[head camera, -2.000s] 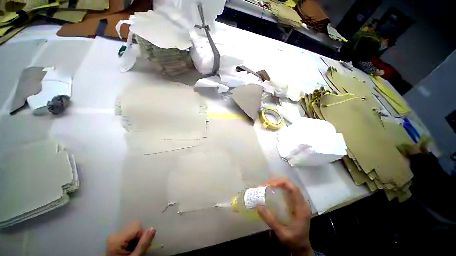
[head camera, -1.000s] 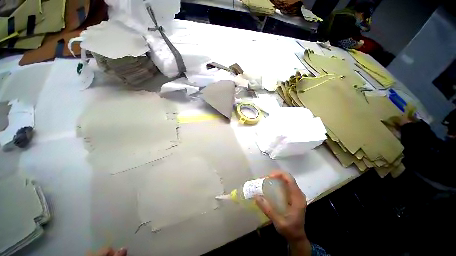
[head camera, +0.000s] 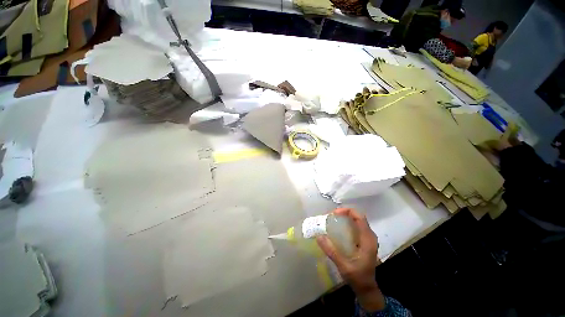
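Note:
My right hand (head camera: 354, 251) grips the clear glue bottle (head camera: 337, 230), which lies tilted nearly level with its thin pale nozzle pointing left. The nozzle tip is at the right edge of a grey-beige cut panel (head camera: 217, 257); I cannot tell whether it touches. The panel lies flat on the table, its notched corners showing. Another grey-beige panel (head camera: 152, 176) lies just ahead of it. My left hand is not in the picture.
White backing pieces (head camera: 359, 166) are stacked at the right, beside a yellow tape roll (head camera: 303, 144). Olive-tan panels (head camera: 427, 139) fan out further right. A grey-beige stack (head camera: 21, 282) is at lower left. A tied white bundle (head camera: 167, 43) stands behind. People are at the right.
The view has shifted, so the table's things sit further left. The bottle nozzle has moved up along the panel's right edge. My left hand has left the picture.

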